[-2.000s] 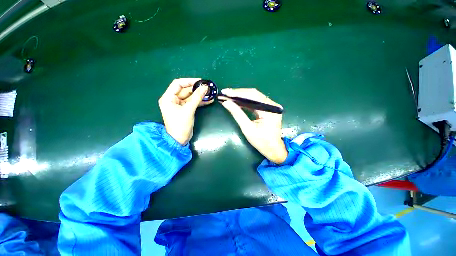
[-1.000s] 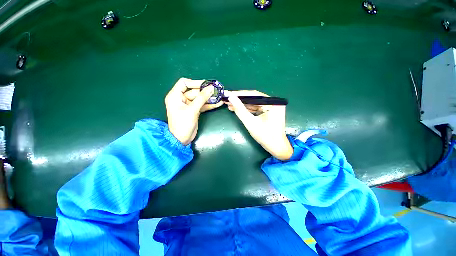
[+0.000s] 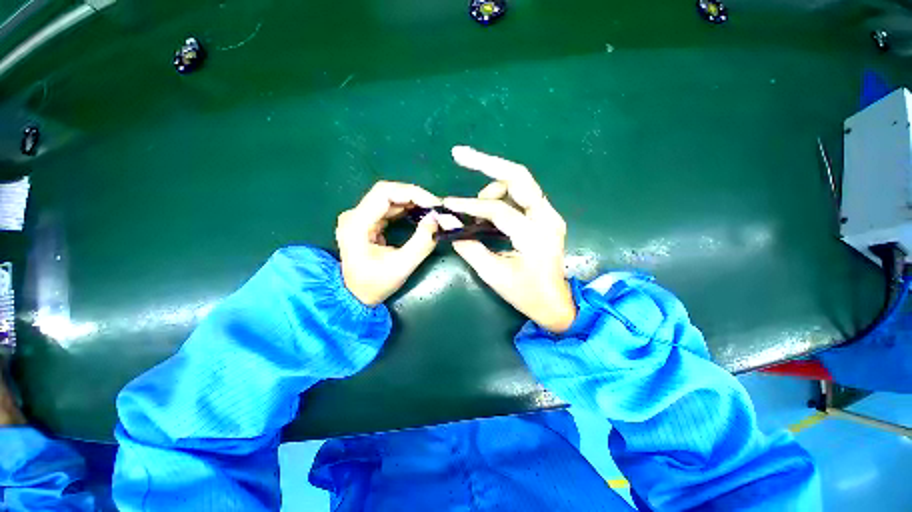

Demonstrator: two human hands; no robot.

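Note:
My left hand (image 3: 375, 240) pinches a round black unit (image 3: 428, 213) between thumb and fingers, over the middle of the green surface. The unit is seen mostly edge-on and largely hidden by fingertips. My right hand (image 3: 522, 240) meets it from the right, with thumb and a finger at its right side and the index finger raised. A dark slim piece, likely the tweezers (image 3: 487, 232), shows in the right hand between thumb and palm, mostly hidden.
Several round black units with yellowish centres lie along the far side, one at the top middle (image 3: 487, 10). The green surface (image 3: 640, 180) curves around the hands. A pale grey box (image 3: 876, 175) with a dark cable stands at right. White papers (image 3: 13, 204) lie at left. Another person's blue sleeve shows lower left.
The unit has tipped from face-up to nearly edge-on and sits slightly lower. My right index finger has lifted, and the black stick has swung back into the hand. The far units have shifted left.

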